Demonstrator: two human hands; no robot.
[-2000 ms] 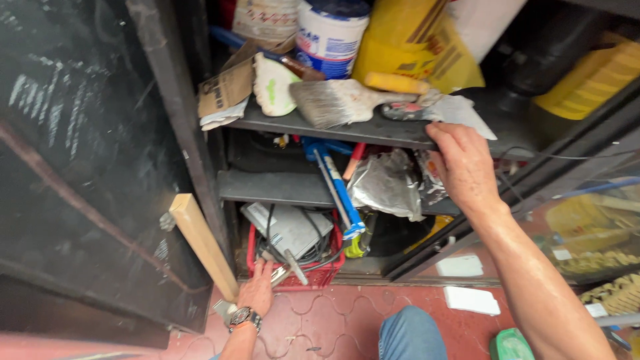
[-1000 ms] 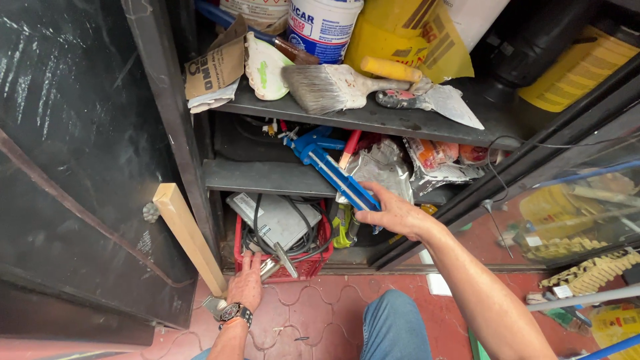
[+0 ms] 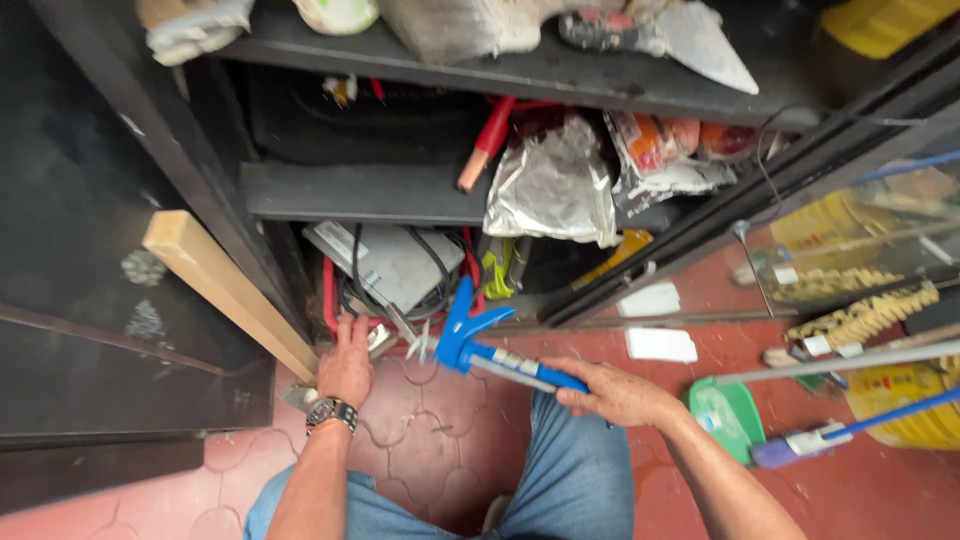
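Note:
My right hand (image 3: 600, 386) grips the end of a blue caulking gun (image 3: 487, 352), held over the red tiled floor with its handle and trigger toward the cabinet. My left hand (image 3: 346, 360), with a wristwatch (image 3: 331, 412) on the wrist, rests at the front rim of a red plastic basket (image 3: 328, 289); whether its fingers grip the rim cannot be told. The basket holds a grey flat metal box (image 3: 390, 262) and black cables. A metal tool sticks out over its front edge, close to the caulking gun.
A wooden bar (image 3: 232, 292) leans left by the dark door. Above are a black shelf (image 3: 360, 191), a red-handled tool (image 3: 487, 142), a silver foil bag (image 3: 555, 180), a wide brush (image 3: 457, 26) and a putty knife (image 3: 701, 45). A green dustpan (image 3: 724, 420) lies right.
The caulking gun lay slanting over the middle shelf; my right hand, earlier at the upper shelf's edge, has taken hold of it and brought it out over the floor. My left hand remains at the basket.

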